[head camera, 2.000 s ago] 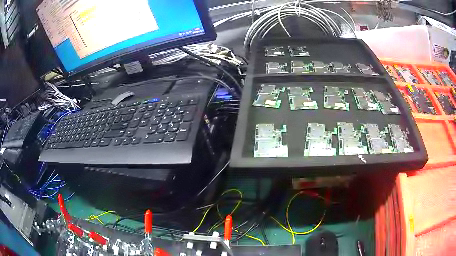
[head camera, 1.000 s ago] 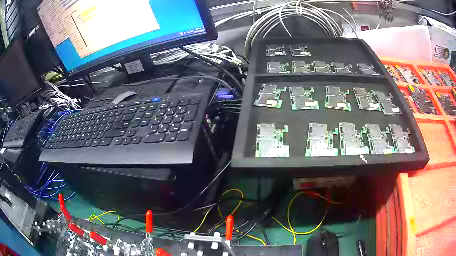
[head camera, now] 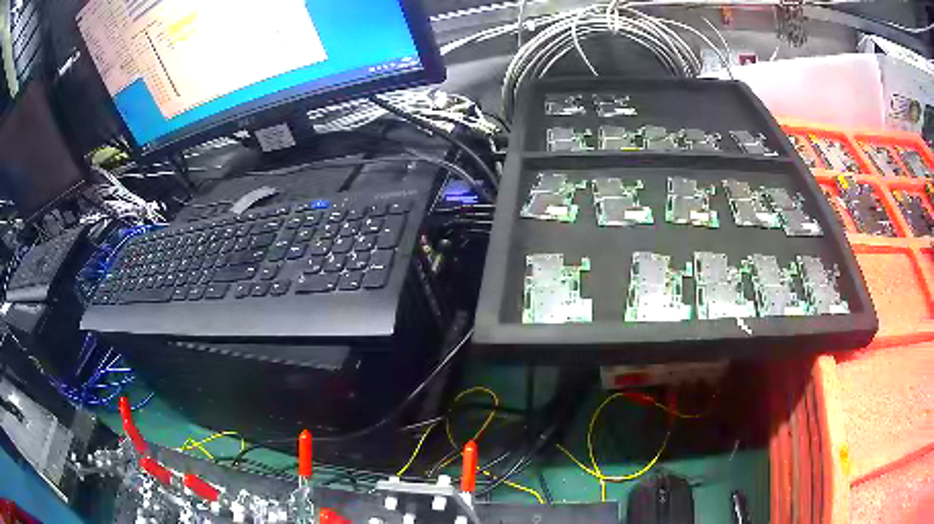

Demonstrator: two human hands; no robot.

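Observation:
Neither of my hands is in the picture. The test fixture point(head camera: 389, 501) lies along the bottom edge, partly cut off. Its red toggle clamp handles stand upright at the middle point(head camera: 305, 453) and right point(head camera: 469, 468); others at the left lean or lie low. The black foam board tray point(head camera: 655, 333) is at centre right, tilted towards me. It holds rows of small circuit boards point(head camera: 556, 289) with grey shields and green edges. A gap shows in the front row beside the leftmost board.
A black keyboard point(head camera: 256, 266) rests on a black box point(head camera: 256, 379), below a lit monitor point(head camera: 246, 51). Orange-red trays point(head camera: 891, 389) are stacked at right, the rear one holding boards. A mouse point(head camera: 660, 499), a pen-like object point(head camera: 739, 506) and yellow wires point(head camera: 604, 476) lie in front.

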